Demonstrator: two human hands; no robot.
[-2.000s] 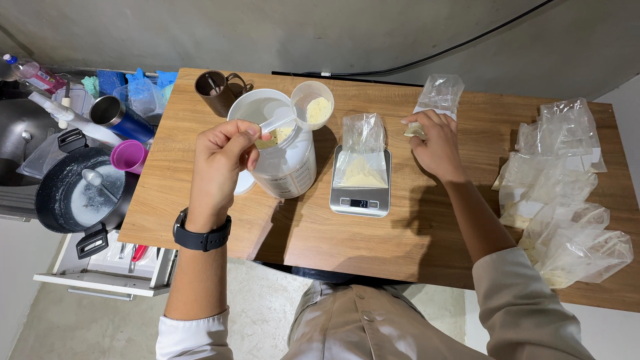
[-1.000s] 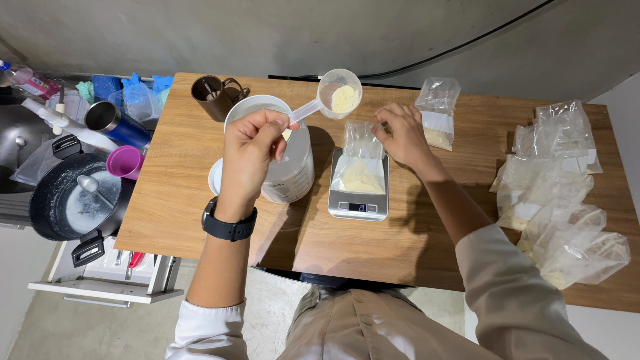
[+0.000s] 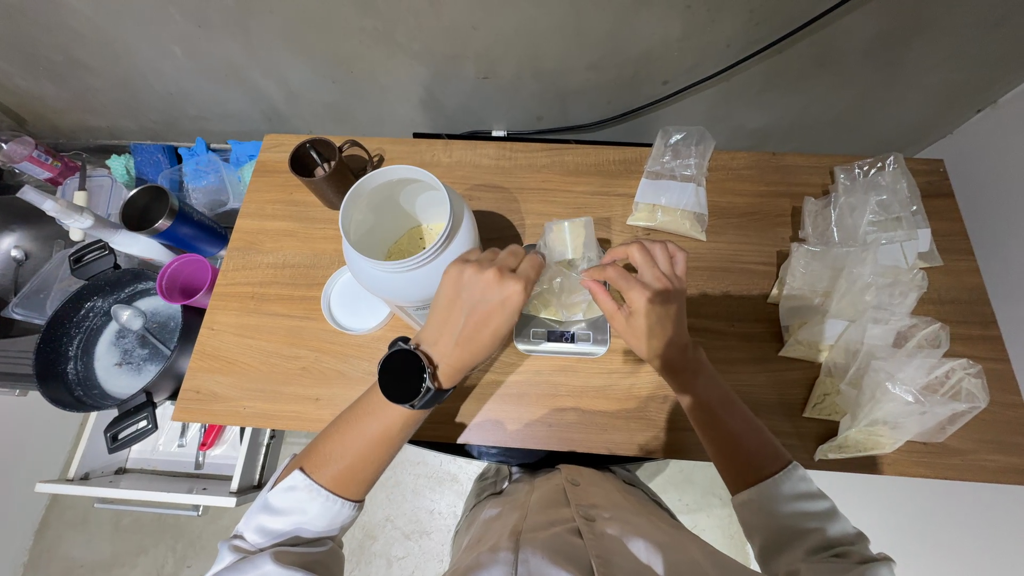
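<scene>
On a steel digital kitchen scale point(image 3: 562, 342) lies a clear plastic bag point(image 3: 560, 292) with pale yellow powder in it. My left hand point(image 3: 482, 300), with a black watch on the wrist, grips the bag's left edge; its fingertips are partly hidden. The thumb and fingers of my right hand point(image 3: 648, 292) pinch the bag's right edge. A clear scoop point(image 3: 570, 238) with powder shows at the bag's mouth; its handle is hidden. Left of the scale stands an open white plastic tub point(image 3: 456, 248) holding yellow powder, its white lid point(image 3: 354, 302) lying beside it.
A bag of powder with a white label point(image 3: 672, 188) lies behind my right hand. Several more bags point(image 3: 868, 320) lie at the table's right. A brown mug point(image 3: 324, 176) stands at the back left. A black pot point(image 3: 120, 344), a purple cup point(image 3: 186, 280) and an open drawer point(image 3: 144, 484) are at the left.
My left hand has moved right from over the tub to the bag on the scale, and the scoop has come to the bag's mouth. My right hand has closed on the bag's edge.
</scene>
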